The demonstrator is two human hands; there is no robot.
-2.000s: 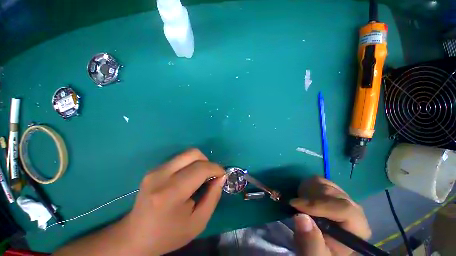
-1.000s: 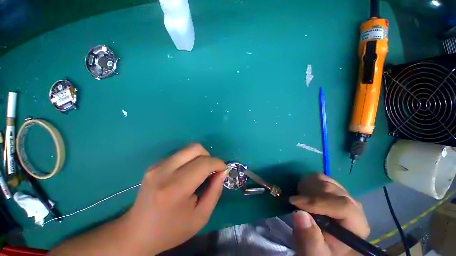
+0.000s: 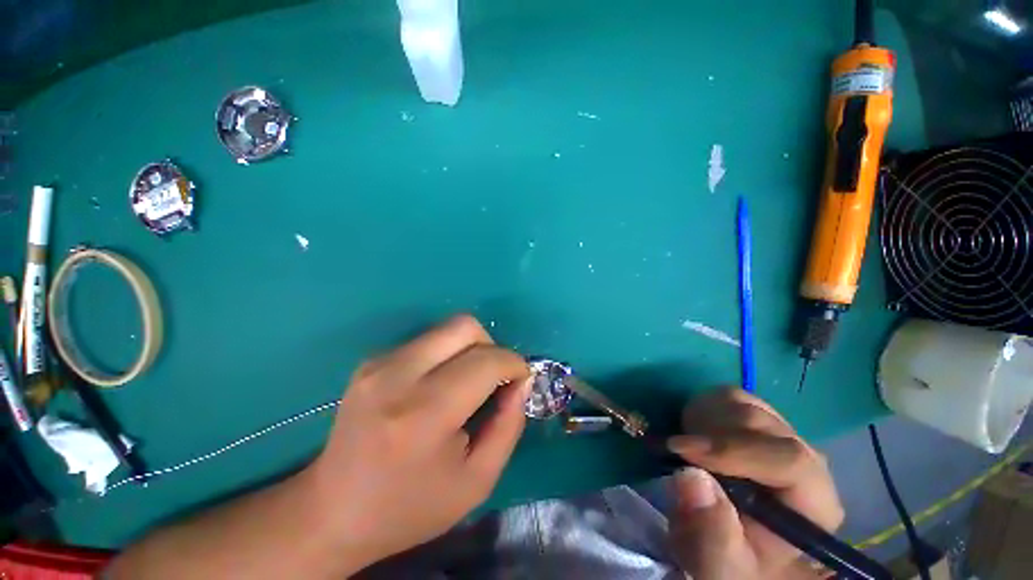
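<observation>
A round circuit board assembly (image 3: 548, 389) lies on the green mat near its front edge. A small silver cylinder (image 3: 587, 425) lies just below it. My left hand (image 3: 436, 425) pinches the end of the thin solder wire (image 3: 244, 445) at the disc's left edge; the fingertips partly hide that edge. My right hand (image 3: 753, 482) holds the black handle of the soldering iron (image 3: 787, 523). The iron's metal tip reaches the disc's right side; whether it touches is too small to tell.
Two more round assemblies (image 3: 253, 124) lie upper left. Masking tape (image 3: 152, 329), markers (image 3: 35, 283) and white tissue (image 3: 79, 453) are at left. A white bottle (image 3: 432, 51) is at top. A blue stick (image 3: 745, 295), orange screwdriver (image 3: 850, 181), fan (image 3: 963, 241) and off-white cylinder (image 3: 946, 380) are at right.
The whole view has shifted slightly, so the mat's things sit a little further right and higher. Both hands keep the same hold, with wire and iron tip still at the disc.
</observation>
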